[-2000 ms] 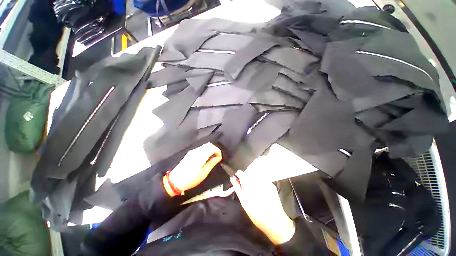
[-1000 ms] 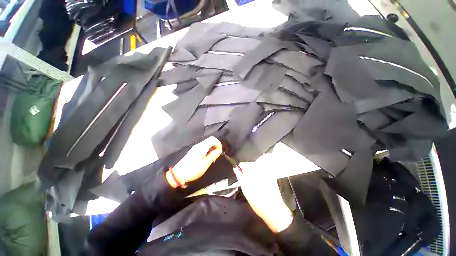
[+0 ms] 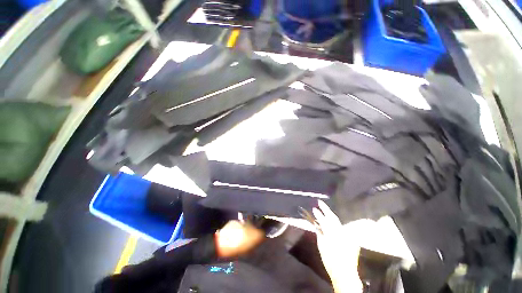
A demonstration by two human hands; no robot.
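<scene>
A dark zippered panel (image 3: 263, 197) lies flat along the near edge of the white tabletop, its pale zipper (image 3: 269, 189) running left to right. My left hand (image 3: 240, 237) is blurred below the panel, in front of the apron (image 3: 246, 272); whether it holds anything cannot be told. My right hand (image 3: 337, 243) is at the panel's lower right, overexposed, with dark pointed thread snips (image 3: 309, 216) showing at its fingertips. Their handle is hidden.
Layered zippered panels (image 3: 200, 100) lie at the left. A messy heap of dark panels (image 3: 378, 137) covers the right side. A blue bin (image 3: 137, 209) stands below the left edge, another blue bin (image 3: 400, 40) beyond the table. Green sacks (image 3: 100, 43) are on the left.
The view has swung, bringing the blue bins into sight. A zippered panel now lies flat before me. My hands have moved apart; the left is lower, off the panel edge.
</scene>
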